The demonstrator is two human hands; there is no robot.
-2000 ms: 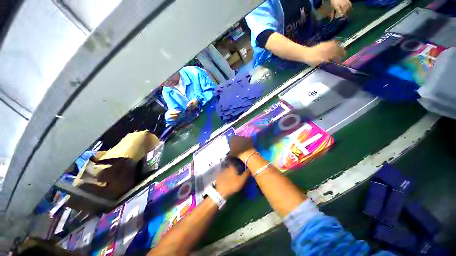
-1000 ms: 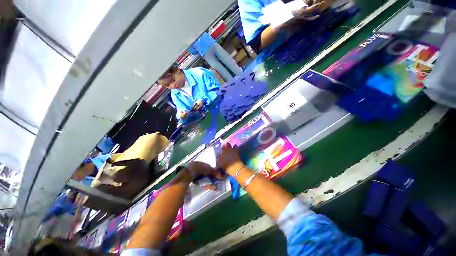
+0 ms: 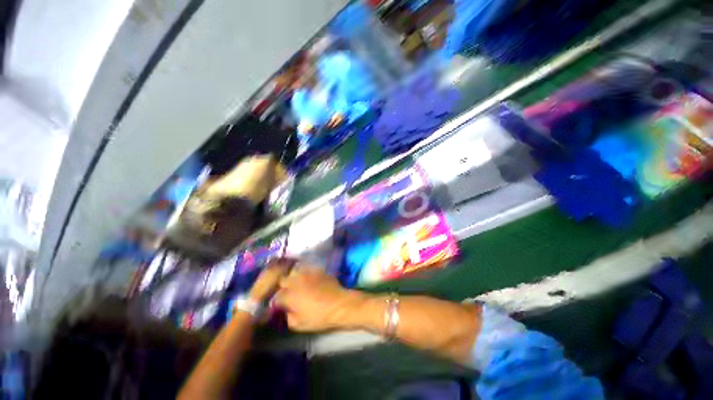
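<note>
The frame is blurred. My right hand [image 3: 314, 298], with bracelets and a blue sleeve, reaches in from the right with curled fingers. My left hand [image 3: 270, 285], with a white wristband, meets it over the near side of the green belt. Whether either holds something is hidden by fingers and blur. A pale box base [image 3: 313, 230] lies just beyond them, partly hidden. A pink, blue and orange printed lid [image 3: 414, 234] lies to its right. Further right is another pale base [image 3: 469, 168] with a white card and dark blue flaps [image 3: 590, 183].
A pale curved overhead shelf [image 3: 203, 94] fills the upper left. Across the line are a brown carton [image 3: 215, 215], dark blue blanks [image 3: 414, 109] and a worker in blue [image 3: 336, 90]. Small dark blue cartons [image 3: 657, 316] lie at lower right. A dark blurred shape [image 3: 109, 351] fills the lower left.
My right hand has moved left and down, off the pale base, to meet my left hand. My left hand is lower and further left. The view has shifted and blurred.
</note>
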